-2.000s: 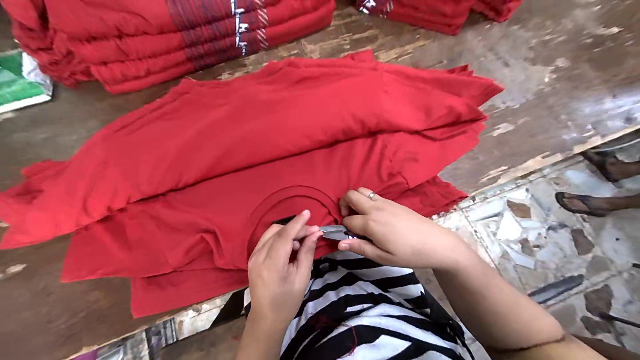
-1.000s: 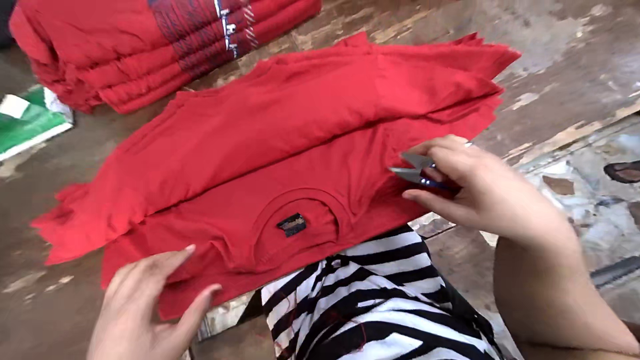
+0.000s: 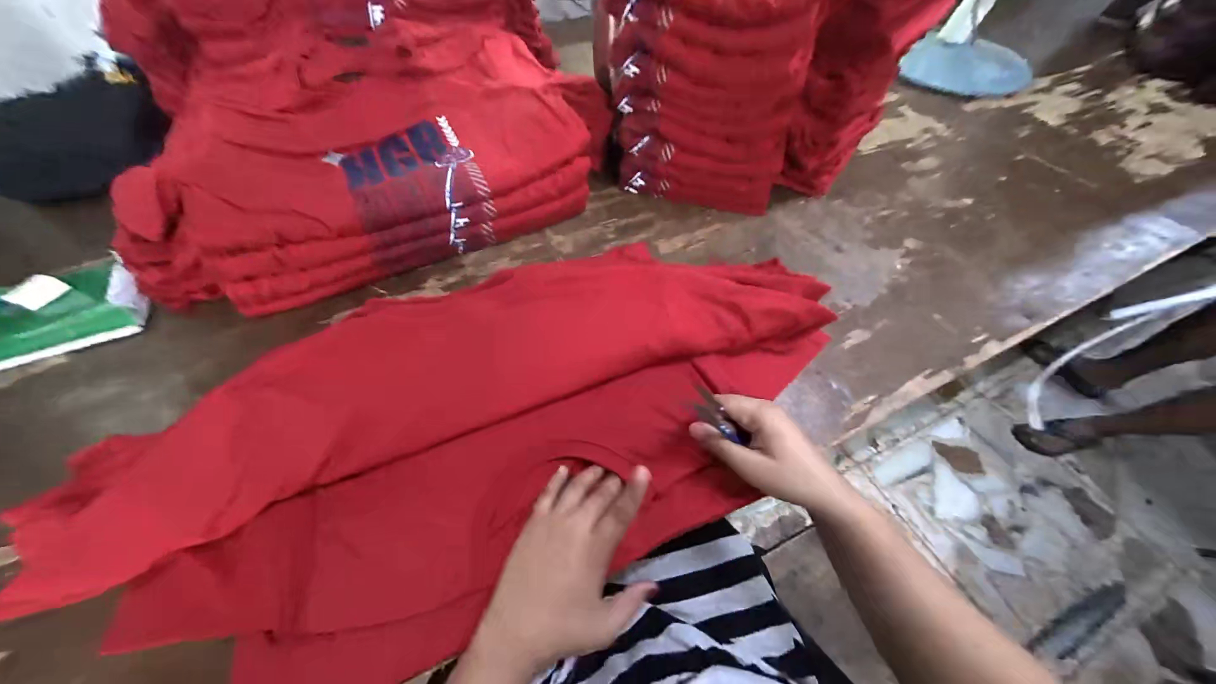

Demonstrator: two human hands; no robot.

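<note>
Red T-shirts [image 3: 456, 351] lie spread and overlapping on the worn wooden table, with the neckline of the nearest one toward me. My left hand [image 3: 575, 560] rests with spread fingers on that shirt's collar [image 3: 570, 451] and covers most of the neck opening. To its right, my right hand [image 3: 774, 451] holds small thread snips [image 3: 719, 418], blades pointing up and left over the red cloth. The snips' tips are slightly blurred.
Folded red printed shirts [image 3: 380, 180] are stacked behind, beside a taller stack [image 3: 703, 104]. A green packet [image 3: 66, 318] lies at the left, and a light blue round base [image 3: 964, 65] stands at the back. Another person's feet [image 3: 1064, 435] are on the floor beyond the table edge [image 3: 969, 366].
My left hand has moved from the shirt's lower left onto its collar, covering the neck label seen a second ago. My right hand keeps the snips. The view has shifted, showing more of the stacks.
</note>
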